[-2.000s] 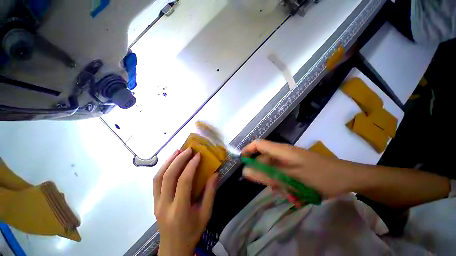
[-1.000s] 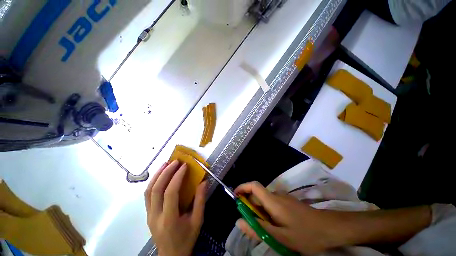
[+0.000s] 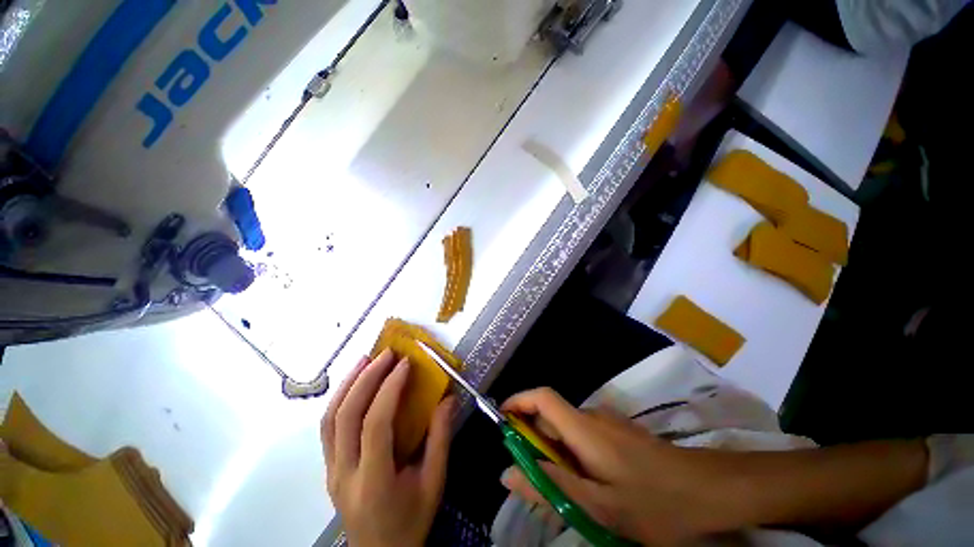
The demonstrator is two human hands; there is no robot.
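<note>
My left hand (image 3: 385,454) holds a small mustard fabric piece (image 3: 425,395) at the table's front edge, fingers on top. My right hand (image 3: 614,465) grips scissors (image 3: 539,481) with a green and a yellow handle loop. The silver blades point up-left and lie at the upper edge of the fabric piece; they look closed or nearly so. A narrow curved mustard strip (image 3: 456,275) lies on the table just above the held piece.
The white JACK sewing machine (image 3: 192,118) stands upper left. Stacked mustard panels (image 3: 85,486) lie lower left. A pale strip (image 3: 555,171) and a small mustard scrap (image 3: 662,123) lie near the ruler edge. Several mustard pieces (image 3: 700,329) rest on a white board (image 3: 684,256). A person's sleeve shows top right.
The scissors moved from a blurred, higher position down onto the fabric piece. The curved strip, earlier blurred by the blades, now lies apart on the table. The camera view has shifted.
</note>
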